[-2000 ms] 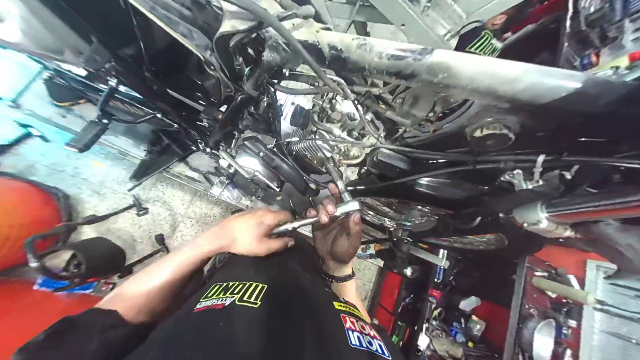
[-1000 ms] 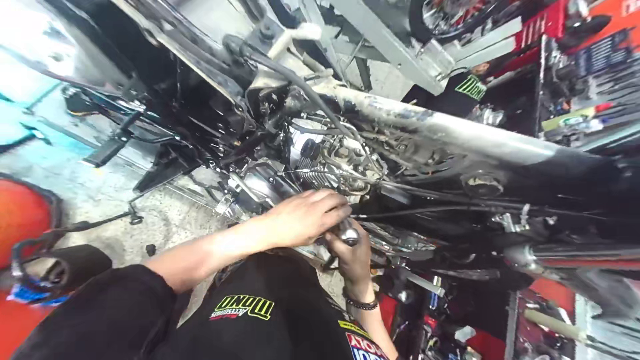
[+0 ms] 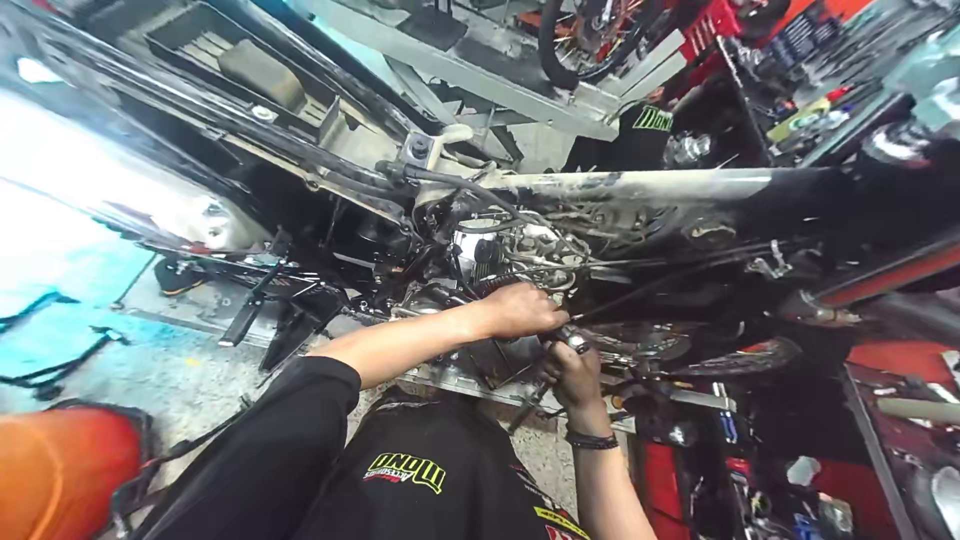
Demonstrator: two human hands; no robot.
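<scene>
My left hand (image 3: pixel 523 310) reaches in from the left, its fingers curled over the handle end of a metal ratchet-like tool, mostly hidden under the fist. Just below and to its right, my right hand (image 3: pixel 576 369), with a dark bracelet at the wrist, is closed around the tool's shiny round head (image 3: pixel 576 343). Both hands are beside the finned engine (image 3: pixel 536 251) of a partly stripped motorcycle. Cables cross above them, and a dusty frame tube (image 3: pixel 637 182) runs to the right. What the tool's far end touches is hidden.
A person in a black shirt (image 3: pixel 637 139) is low beyond the motorcycle, near a grey metal lift (image 3: pixel 502 86) and a spoked wheel (image 3: pixel 592 34). A foot pedal (image 3: pixel 244 319) sticks out at left. An orange-red rounded object (image 3: pixel 67 472) is lower left; red tool trays (image 3: pixel 664 480) stand lower right.
Two seconds ago the tool's bare shaft showed between my hands; now my left hand is closed over it, nearer the engine. The view has shifted, showing more of the motorcycle's rear frame.
</scene>
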